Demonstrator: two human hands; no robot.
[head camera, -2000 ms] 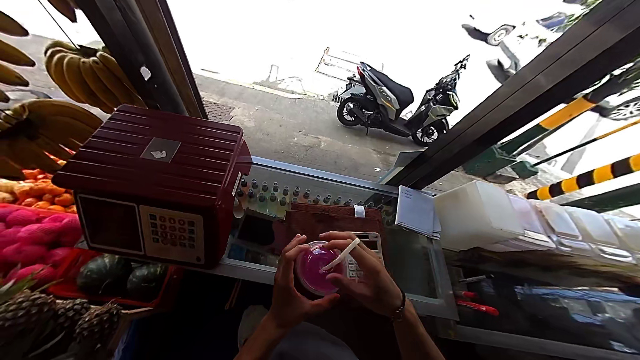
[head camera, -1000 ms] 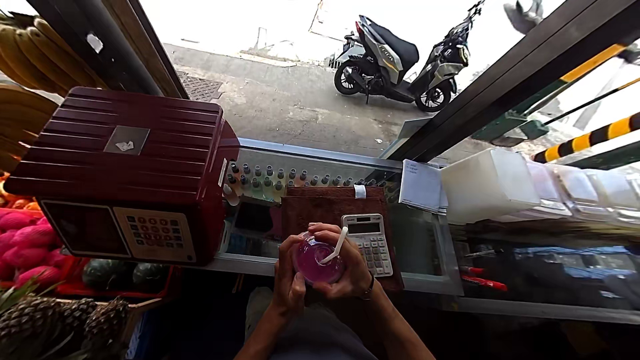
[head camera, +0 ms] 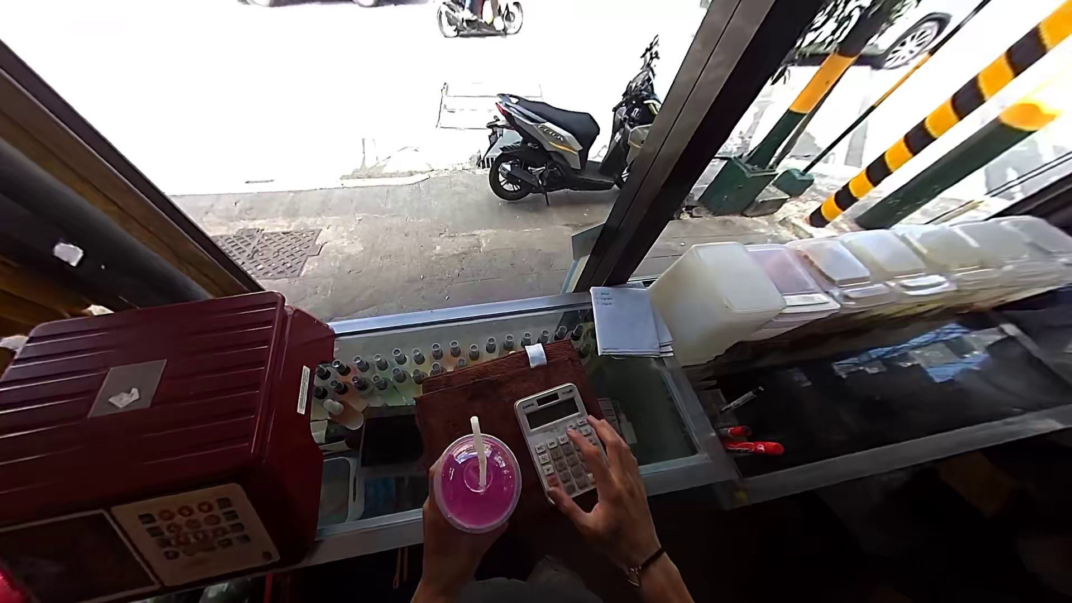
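Note:
My left hand [head camera: 452, 540] is wrapped around a clear plastic cup of pink drink [head camera: 477, 494], with a domed lid and a pale straw [head camera: 478, 448] standing in it. To its right, my right hand [head camera: 607, 502] rests over a white desk calculator [head camera: 548, 419], its fingers spread on the keys and nothing held in it. A bracelet circles that wrist. The calculator lies on a dark red-brown board or folder [head camera: 469, 398] with a white tab. Part of the keypad and the cup's lower side are hidden by my hands.
A dark red machine with a keypad [head camera: 159, 402] stands at the left. Small bottles [head camera: 419, 360] line the glass counter [head camera: 687, 419]. Papers [head camera: 628, 322] and translucent plastic bins [head camera: 720, 293] are at the right, with red markers [head camera: 754, 448] nearby. A scooter [head camera: 553, 146] is parked outside.
Both hands were around the cup; my right hand has let go and moved right onto the calculator. The cup remains in my left hand. The view has shifted.

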